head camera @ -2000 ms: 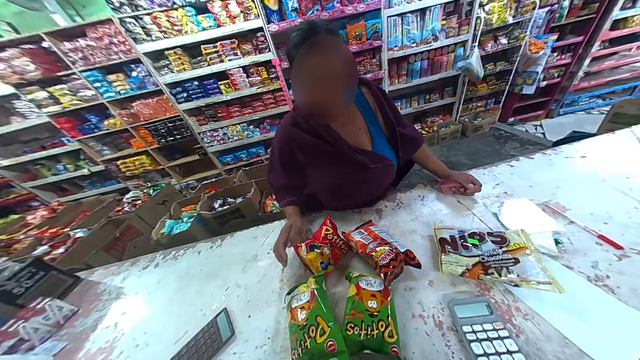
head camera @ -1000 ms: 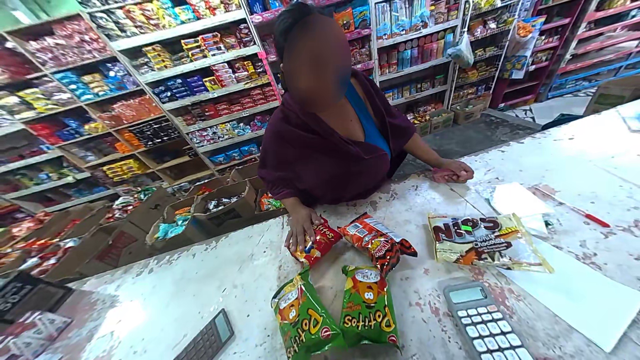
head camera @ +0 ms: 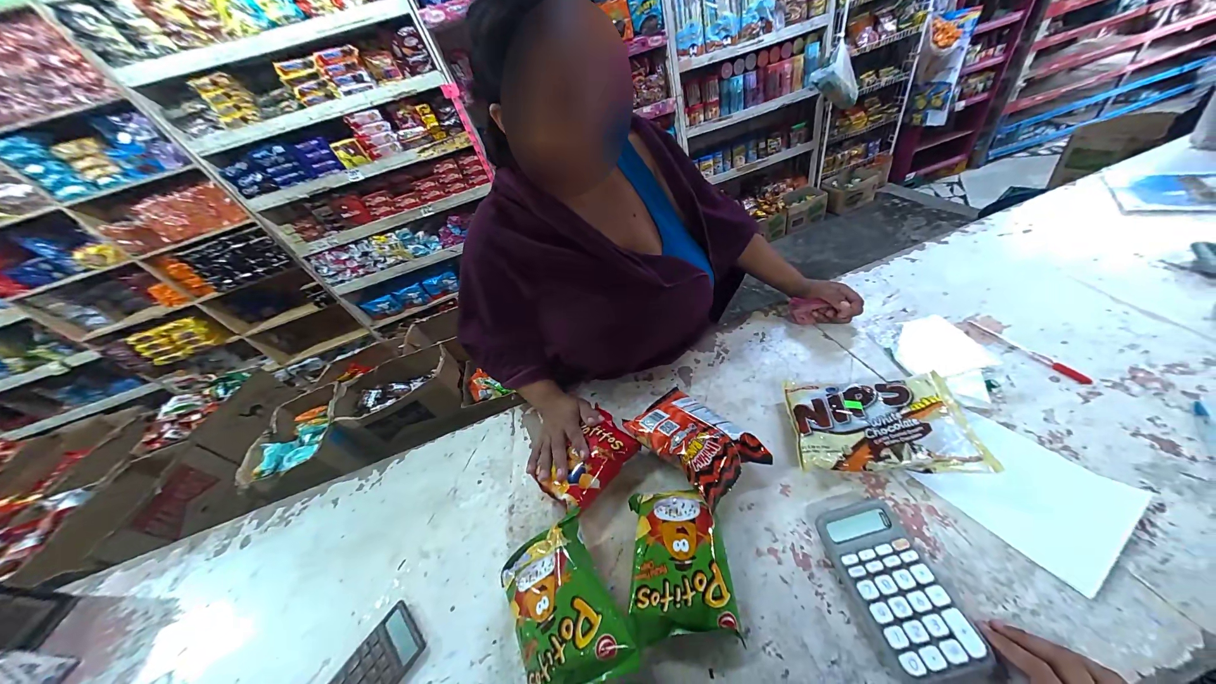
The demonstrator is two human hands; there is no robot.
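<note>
At the bottom right edge, the fingers of my right hand (head camera: 1045, 655) rest on the counter beside a grey calculator (head camera: 898, 589). The rest of that hand is out of frame, and my left hand is not seen. Two green Potitos snack bags (head camera: 567, 603) (head camera: 681, 570) lie left of the calculator. Behind them are a red Potitos bag (head camera: 608, 454) and an orange and black snack bag (head camera: 692, 439). A person across the counter has one hand on the red bag. A Nips white chocolate bag (head camera: 883, 423) lies behind the calculator, over part of a white paper sheet (head camera: 1045, 499).
The person (head camera: 589, 275) leans at the far side of the worn white counter (head camera: 408, 513), the other hand closed around something pinkish. A second calculator (head camera: 385, 651) lies bottom left, a red pen (head camera: 1069, 371) at right. Shelves of packaged sweets and open cardboard boxes (head camera: 399, 418) stand beyond.
The fingers of my right hand have come into view at the bottom right. The other person's hand has moved onto the red bag; two seconds ago it was at the bag's left side.
</note>
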